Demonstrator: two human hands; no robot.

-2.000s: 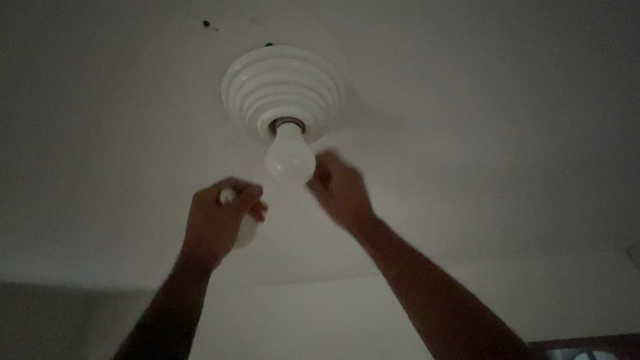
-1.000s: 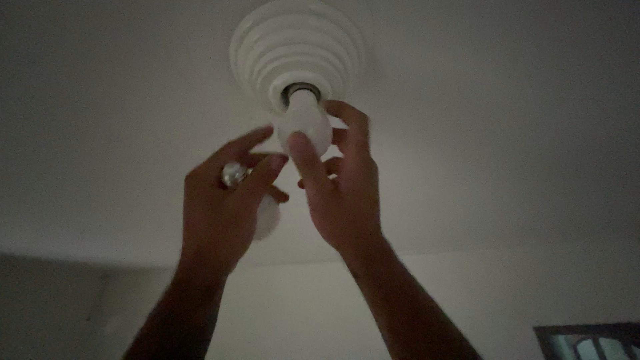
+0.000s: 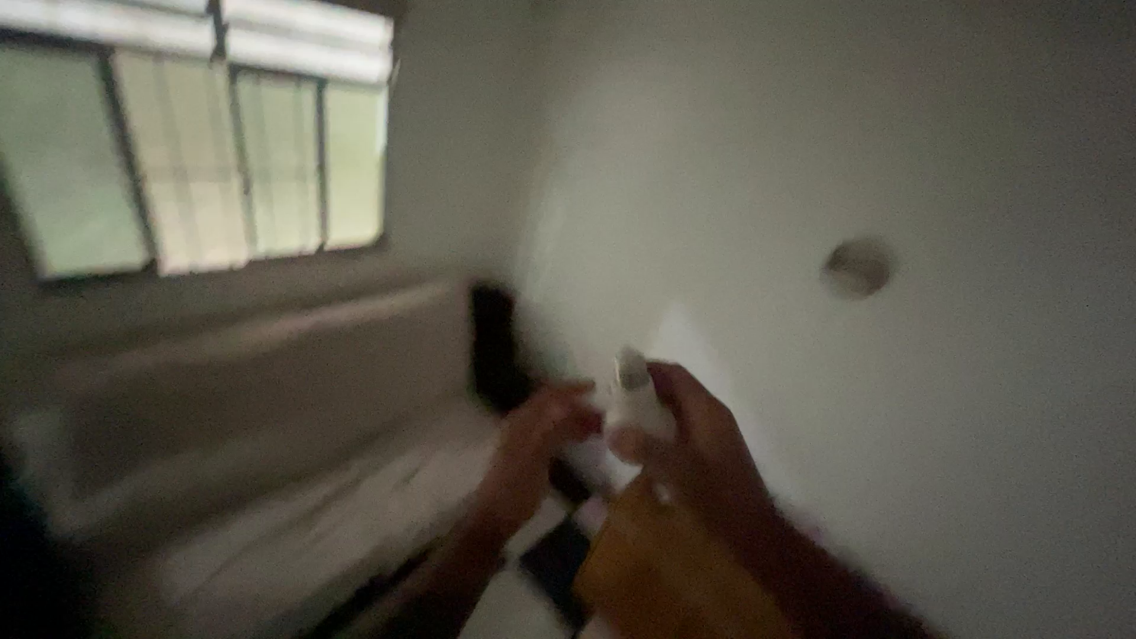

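Note:
The view is strongly blurred. A white light bulb (image 3: pixel 641 413) stands with its metal base upward in my right hand (image 3: pixel 710 435), whose fingers and thumb close around its body. Just left of the bulb is my left hand (image 3: pixel 532 439), its fingers bent toward it. Whether those fingers touch this bulb or hold anything else cannot be told through the blur. The ceiling fixture is out of view.
A pale sofa (image 3: pixel 266 382) runs along the left below a window (image 3: pixel 186 160). A round object (image 3: pixel 859 266) is on the white wall (image 3: pixel 754 177) at right. An orange-brown object (image 3: pixel 666 568) lies below my hands, over dark and light floor tiles (image 3: pixel 555 559).
The view has swung down from the ceiling fixture to the sofa and floor. Both hands were up by the bulb in the fixture, my left holding another bulb; now they are lower, my right around a bulb.

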